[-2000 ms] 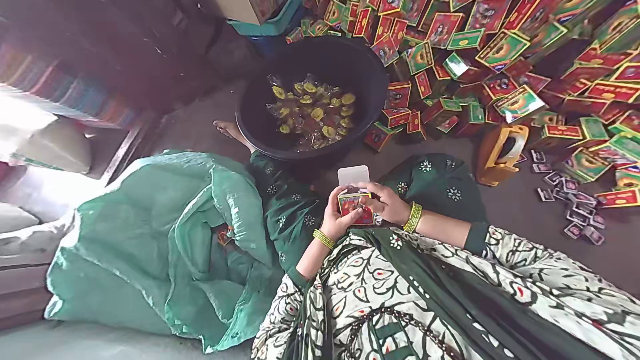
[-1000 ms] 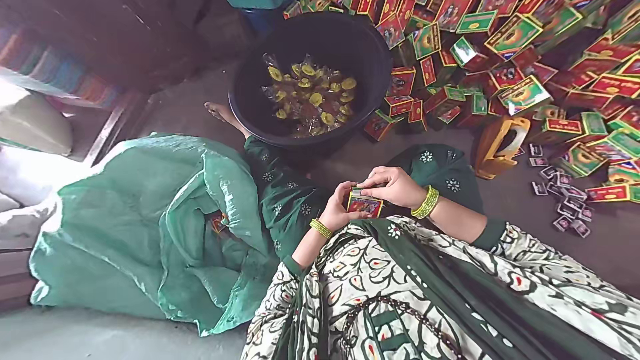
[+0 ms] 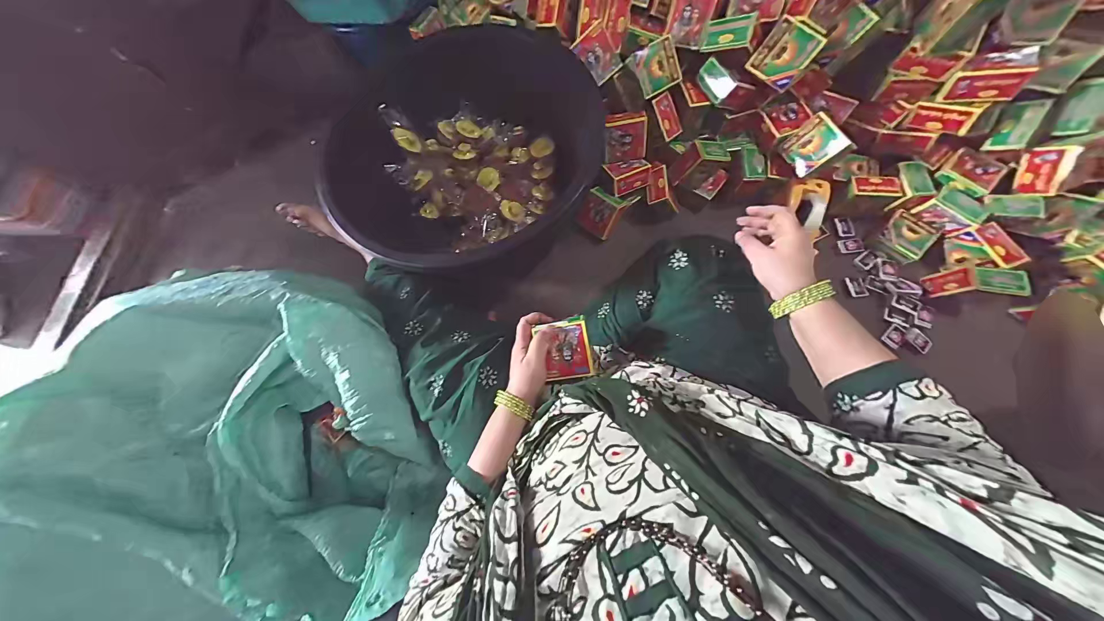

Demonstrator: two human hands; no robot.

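Note:
My left hand (image 3: 531, 349) grips a small red and yellow printed carton (image 3: 568, 349) at its left edge, just above my lap. Its flap end is partly covered by my fingers. Away to the right, my right hand (image 3: 774, 246) is raised with its fingers apart and nothing in them. Just beyond those fingers is a roll of tape on an orange-yellow holder (image 3: 809, 205), partly hidden by the hand. Several small dark, square-faced packets (image 3: 888, 289) lie on the floor to the right of it.
A black tub (image 3: 332, 194) holds clear packets with yellow round pieces. Many red and green cartons (image 3: 953, 177) are heaped at the upper right. A large green sack (image 3: 155, 414) with an opening lies at the left. A bare foot (image 3: 306, 217) rests beside the tub.
My right hand has let go of the carton and moved right to the tape holder. The carton's white flap, upright two seconds ago, is no longer raised. My left hand still holds the carton.

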